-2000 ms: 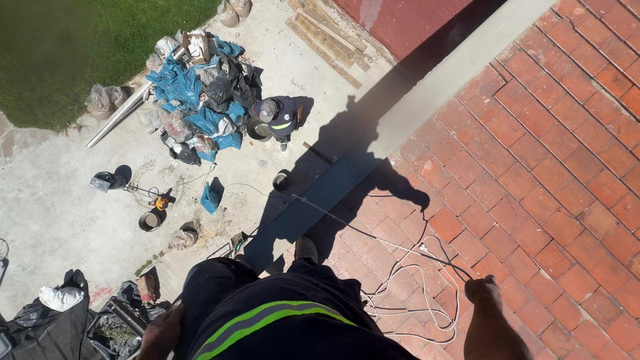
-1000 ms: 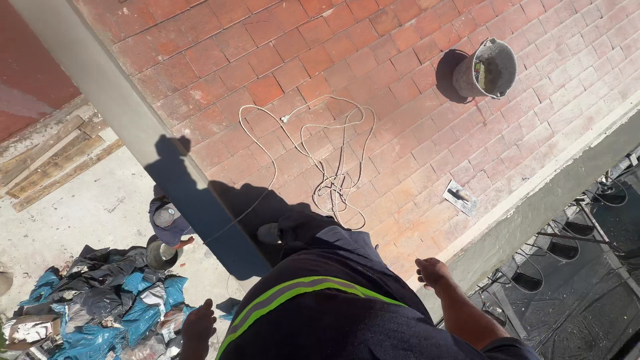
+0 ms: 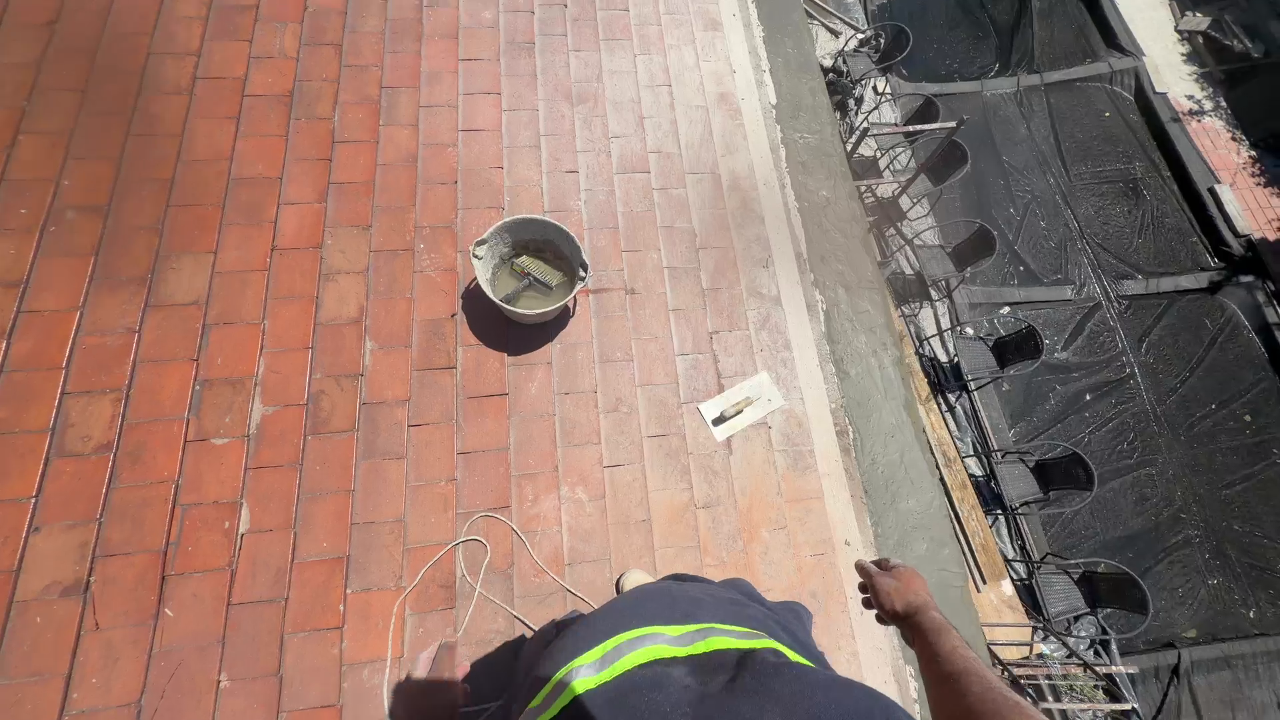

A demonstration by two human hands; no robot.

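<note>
My right hand (image 3: 895, 592) hangs over the tiled edge at the lower right, its fingers curled, with no object visible in it. Low at the left, my left hand (image 3: 428, 690) is in dark shadow and partly cut off; its fingers cannot be made out. A pale rope (image 3: 480, 516) lies looped on the tiles near it. Farther ahead stands a mortar bucket (image 3: 530, 310) holding grey wet mix and a brush (image 3: 537, 270). A flat steel finishing trowel (image 3: 755, 395) rests on the tiles, handle up, between the bucket and the wall edge.
Red clay tiles (image 3: 230, 380) cover the roof surface. Along the right runs a grey mortar-coated parapet (image 3: 870, 350). Beyond its edge, far below, are several wicker chairs (image 3: 1045, 475), black plastic sheeting (image 3: 1130, 400) and a wooden plank (image 3: 955, 470).
The view has swung right, from the ground-side edge to the tiles and parapet. My right hand, near the rope two seconds ago, is now beside the parapet.
</note>
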